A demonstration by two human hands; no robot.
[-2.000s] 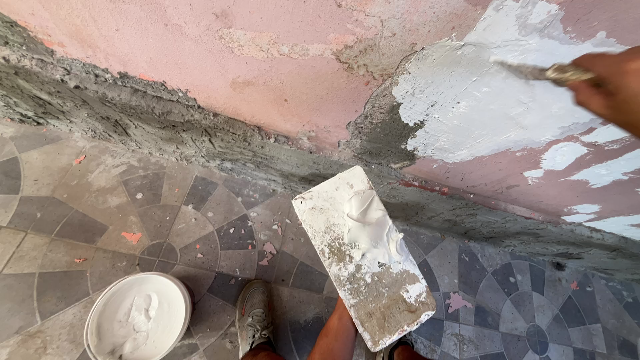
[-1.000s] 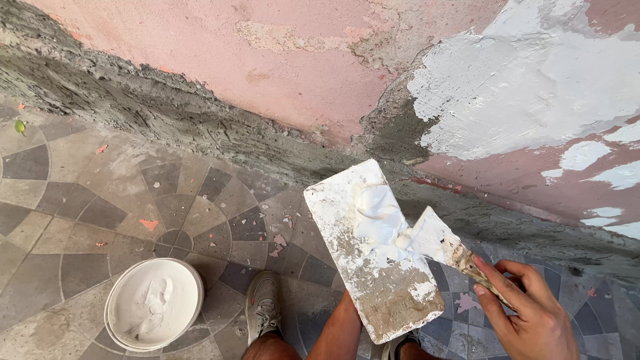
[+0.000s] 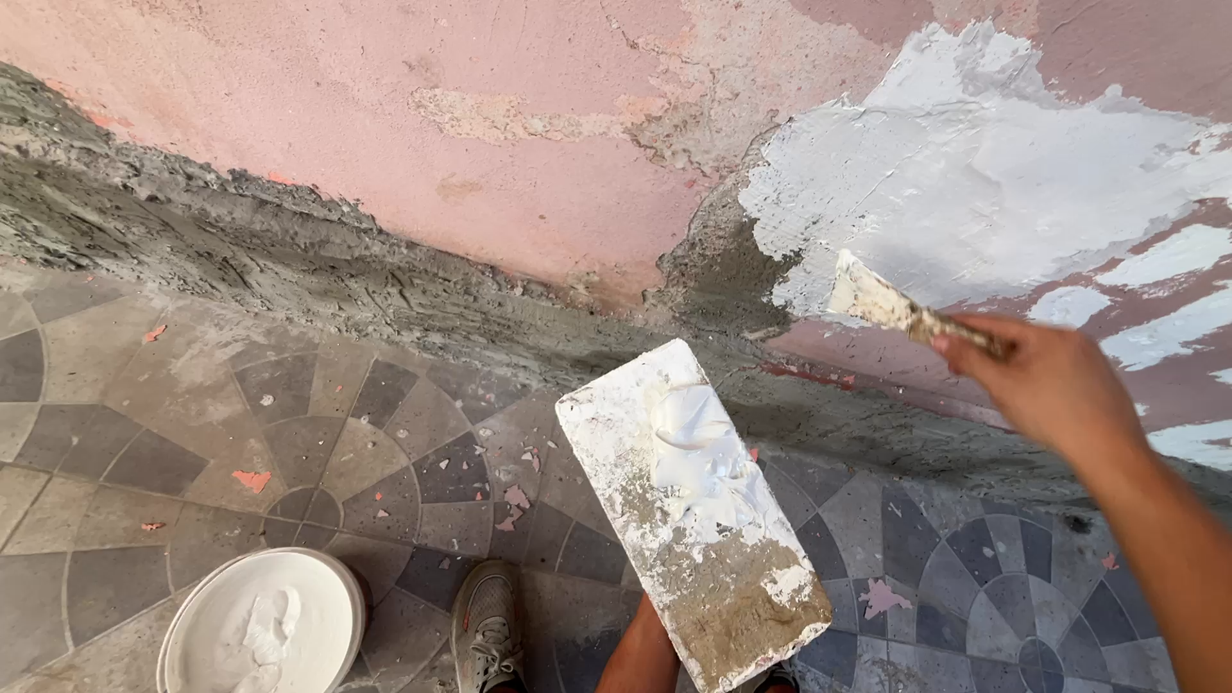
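My right hand (image 3: 1044,380) grips the handle of a putty knife (image 3: 881,296), whose coated blade is at the lower left edge of the white filler patch (image 3: 972,183) on the pink wall. A rectangular board (image 3: 693,520) with a mound of white filler (image 3: 698,443) on its upper half is held low in front of me. My left forearm reaches up beneath this board; the left hand itself is hidden behind it. Bare grey mortar (image 3: 727,255) shows beside the patch's left edge.
A round tub of white filler (image 3: 260,626) stands on the patterned tile floor at lower left, near my shoe (image 3: 488,626). Paint flakes (image 3: 252,480) lie on the tiles. A rough grey mortar strip (image 3: 385,279) runs along the wall's base.
My right hand was on the wall with the knife, came down to the board's filler, and is now back up at the patch. The board remains low in front of me.
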